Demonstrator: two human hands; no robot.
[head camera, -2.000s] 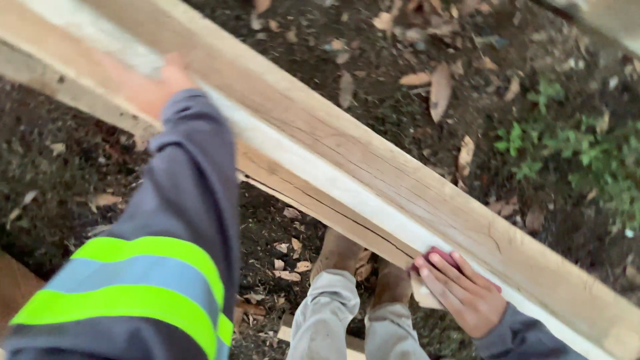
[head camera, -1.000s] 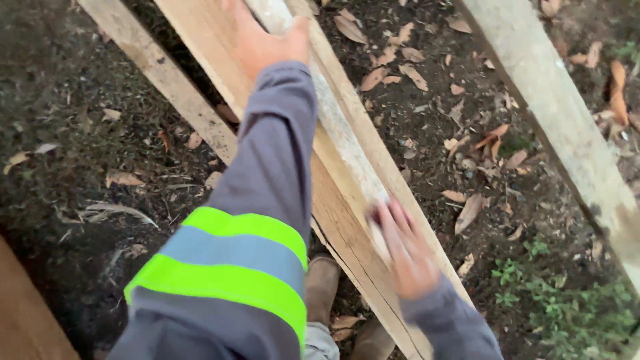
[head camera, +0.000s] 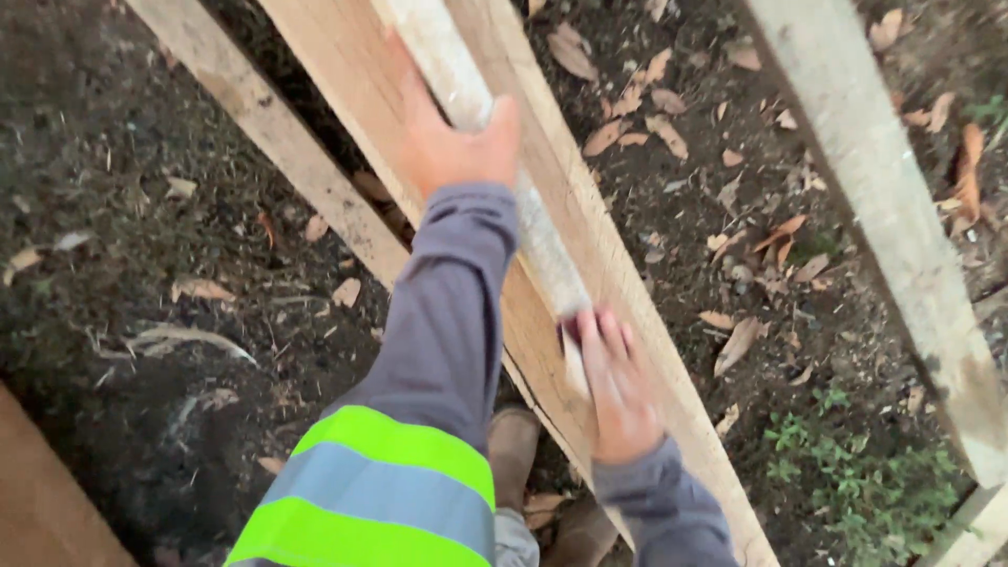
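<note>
A narrow pale wooden batten (head camera: 549, 244) lies lengthwise on a wide wooden plank (head camera: 630, 276), which runs diagonally from the top to the bottom right. My left hand (head camera: 461, 142) grips the batten in its upper part, with the thumb on one side and the fingers on the other. Closer to my body, my right hand (head camera: 618, 378) is closed over the batten's near end, its fingers across the top. The palm side of both hands is hidden. A dark crack shows along the plank's near left edge.
A weathered timber (head camera: 291, 146) runs beside the plank on the left. Another beam (head camera: 890, 189) slants down the right side. A brown board (head camera: 47, 488) fills the lower left corner. My boots (head camera: 513, 449) stand below on soil with dry leaves and a green plant (head camera: 866, 472).
The view has turned, so the plank now runs more steeply. My left hand, blurred on the wood two seconds ago, shows clearly around the batten. My right hand stays at the batten's near part.
</note>
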